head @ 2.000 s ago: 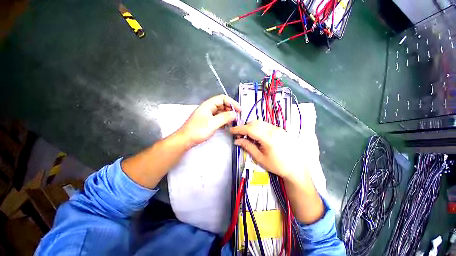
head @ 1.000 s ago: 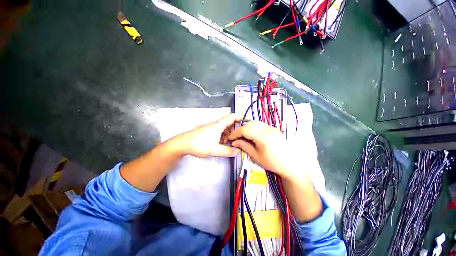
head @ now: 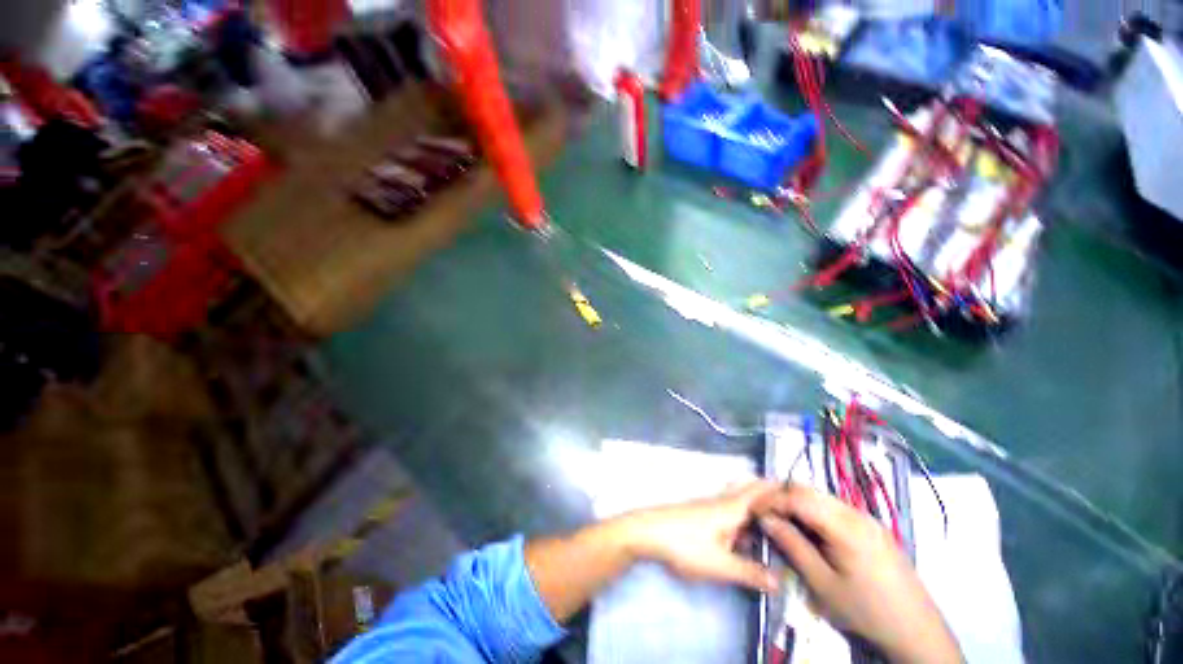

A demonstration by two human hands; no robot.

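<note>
The long narrow housing (head: 782,448) lies on a white sheet (head: 675,470), its lower part cut off by the picture's edge. Red and black leads (head: 856,454) bunch at its far end. A thin pale wire (head: 701,413) reaches from that end to the left over the bench. My left hand (head: 694,534) is at the housing's left rim, fingers bent. My right hand (head: 850,564) meets it there, fingertips close together. What the fingertips hold is hidden and blurred.
A yellow knife (head: 585,309) lies beyond the sheet. Blue bins (head: 740,135) and a red-and-white bottle (head: 631,119) stand at the back. Units (head: 941,208) with tangled red leads lie at back right. A red-wrapped post (head: 487,110) rises at the bench edge. Cardboard boxes (head: 234,610) are lower left.
The view has swung up and left, so the housing and hands sit lower right and the bins and post have come in. The hands stay together at the left rim.
</note>
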